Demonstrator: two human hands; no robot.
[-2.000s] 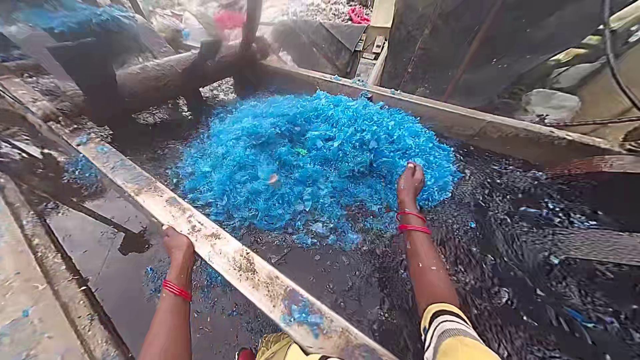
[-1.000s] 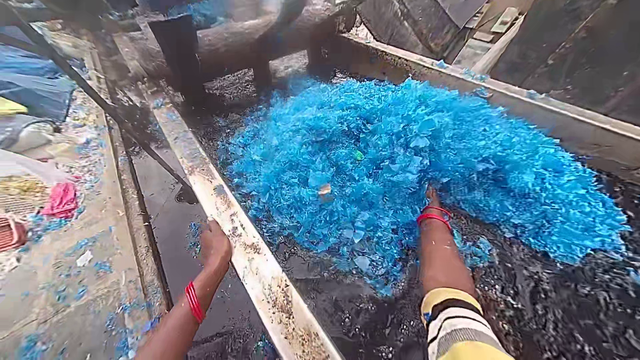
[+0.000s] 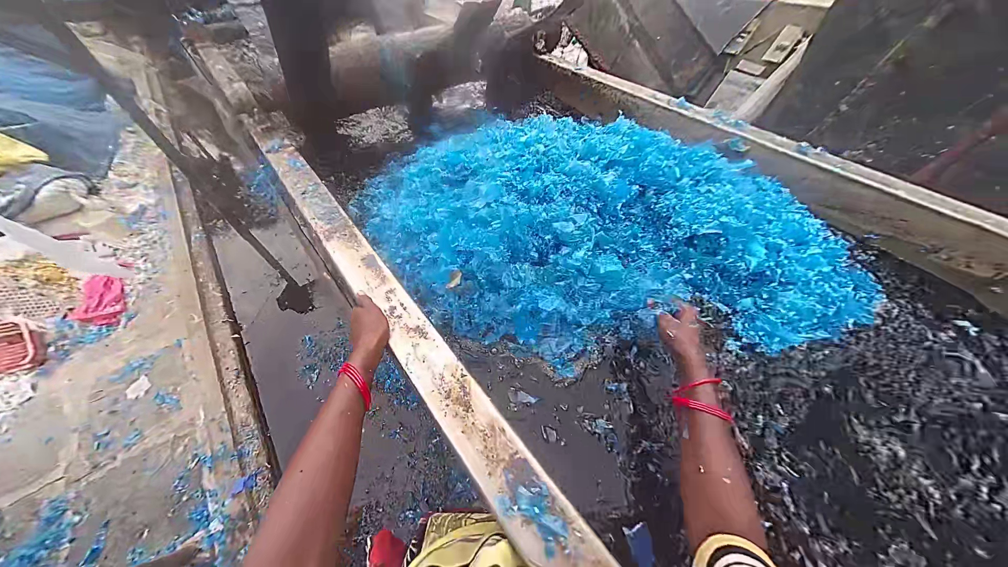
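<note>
A large heap of shredded blue plastic flakes (image 3: 583,228) lies in dark, wet surroundings inside a walled tank. At the heap's near edge is my right hand (image 3: 679,324), its fingers loosely curled near the flakes; whether it grips any cannot be told. My left hand (image 3: 368,321) is closed on the left edge of a long, dirty pale beam (image 3: 441,362) that runs diagonally across the view. Red bands circle both wrists. A small orange-brown scrap (image 3: 454,279) sits on the heap's left side.
The tank's far wall (image 3: 827,161) runs behind the heap. Left of the beam are dark water and a ledge (image 3: 213,339). A concrete floor (image 3: 102,441) holds scattered flakes, a pink cloth or bag (image 3: 102,300) and a reddish basket (image 3: 20,345). Thick cylindrical shafts or logs (image 3: 386,67) lie behind.
My right hand was against the heap's near edge a second ago and now shows lower, with its fingers visible. The left hand has stayed on the beam. The view has swung left since the oldest frame.
</note>
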